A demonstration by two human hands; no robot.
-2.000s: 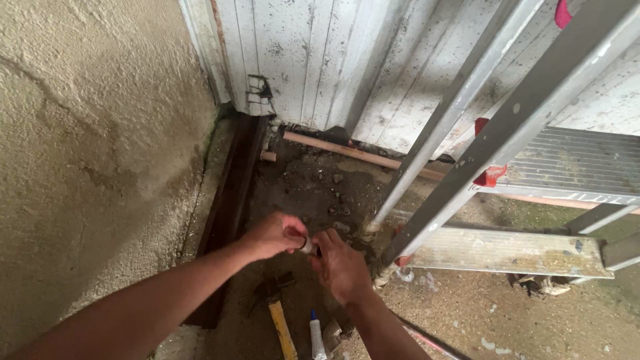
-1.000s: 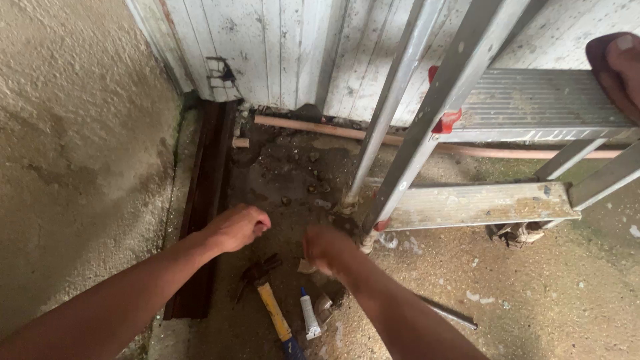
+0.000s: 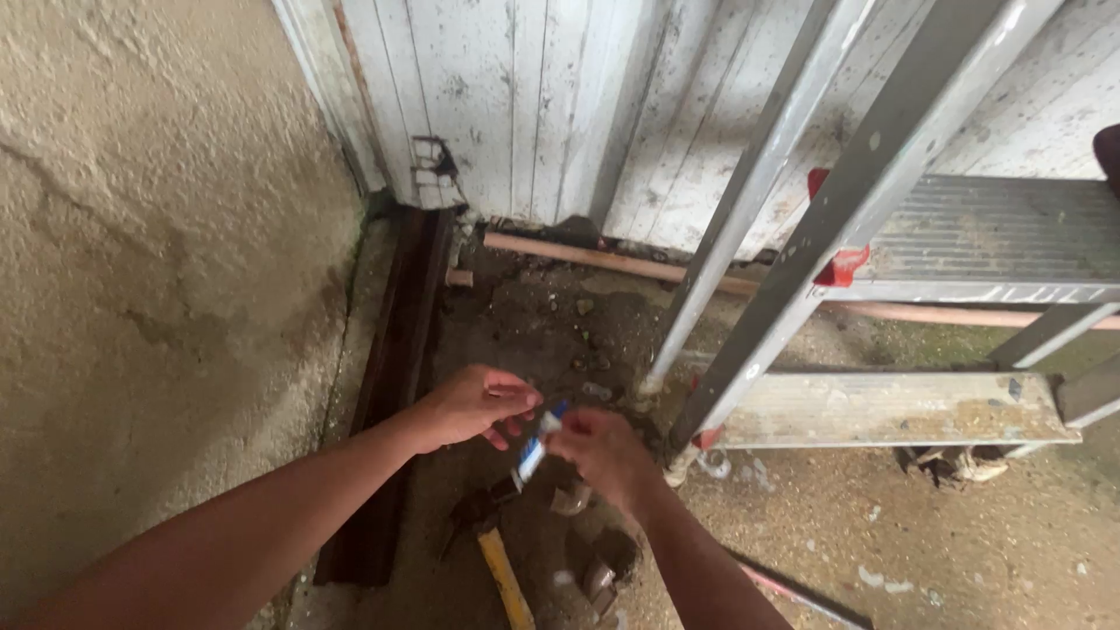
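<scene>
My right hand [image 3: 604, 451] grips a small white and blue tube [image 3: 533, 455], its blue cap end pointing up and away. Just left of the tube, my left hand [image 3: 479, 407] has its fingers apart and holds nothing. Beneath the tube lies a claw hammer with a yellow handle [image 3: 505, 577], its dark head partly in shadow. Pale brown pipe fittings [image 3: 571, 500] rest on the ground right of the hammer.
An aluminium stepladder [image 3: 787, 236] stands at the right. A long pinkish pipe [image 3: 586, 256] runs along the foot of the white metal panel [image 3: 560, 114]. A dark brown metal channel [image 3: 385, 420] lies beside the rough wall [image 3: 166, 262]. A thin rod [image 3: 801, 595] lies lower right.
The white and blue tube lay beside the hammer one second ago and is now up in my right hand. The foot on the ladder step has mostly left the view.
</scene>
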